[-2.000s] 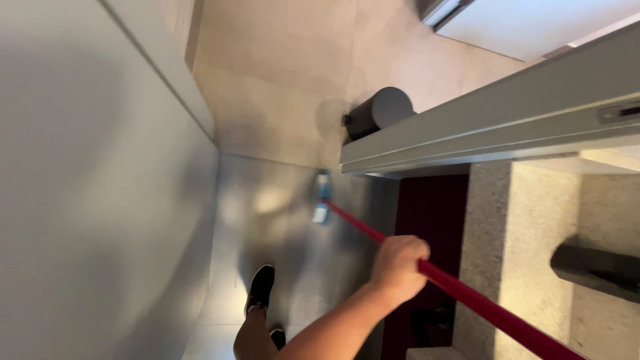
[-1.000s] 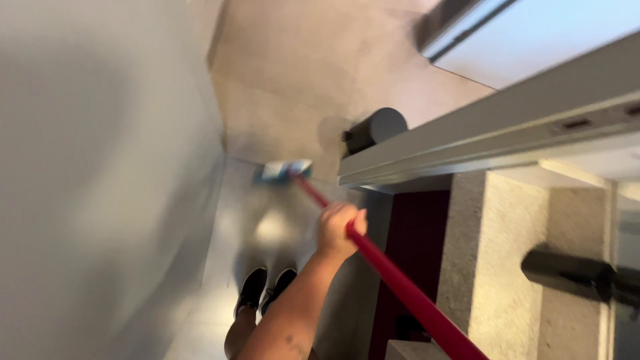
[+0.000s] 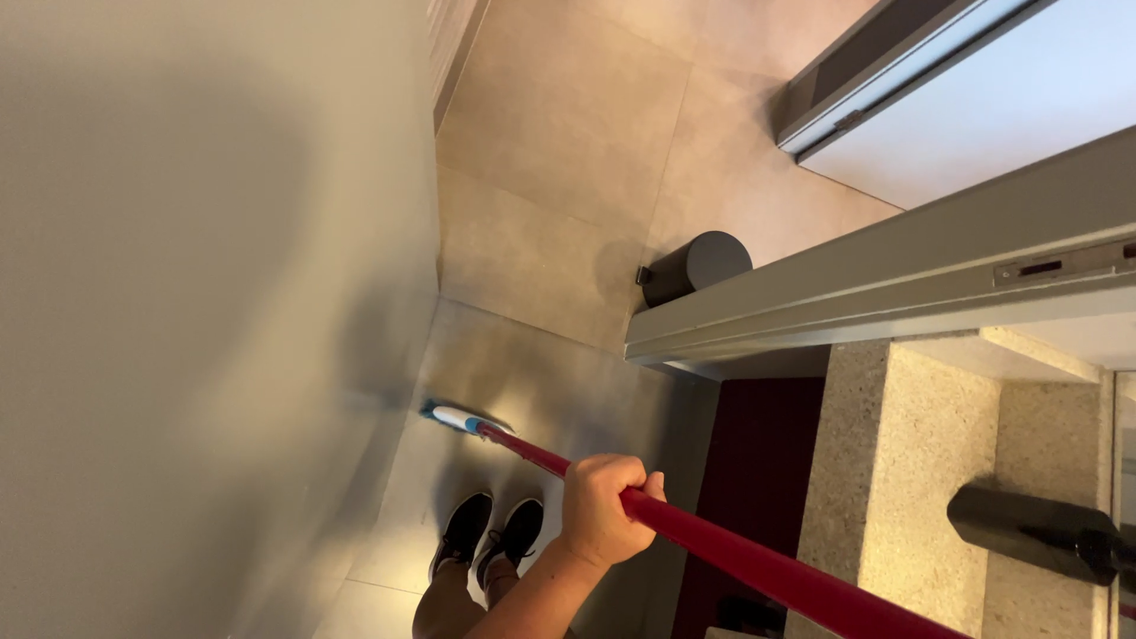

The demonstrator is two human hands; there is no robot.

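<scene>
My left hand [image 3: 608, 510] is closed around the red handle [image 3: 754, 559] of a broom. The handle runs from the lower right edge down to the floor at the left. Its white and blue broom head [image 3: 457, 417], with blue bristles, rests on the grey floor tiles [image 3: 532, 364] near the left wall, just beyond my feet. My right hand is out of view, and so is the upper end of the handle.
Black shoes [image 3: 466, 528] stand below the broom head. A smooth wall or door panel [image 3: 177, 311] fills the left. A dark cylindrical bin [image 3: 701, 266] stands behind the door frame [image 3: 870, 266]. At right are a dark red mat [image 3: 754, 461], a speckled stone ledge [image 3: 932, 470] and a black cylindrical object [image 3: 1021, 528].
The broom head has moved left and toward my feet, from near the tile seam. Two seconds ago it was farther right, and one shoe stood ahead of the other; both are now side by side.
</scene>
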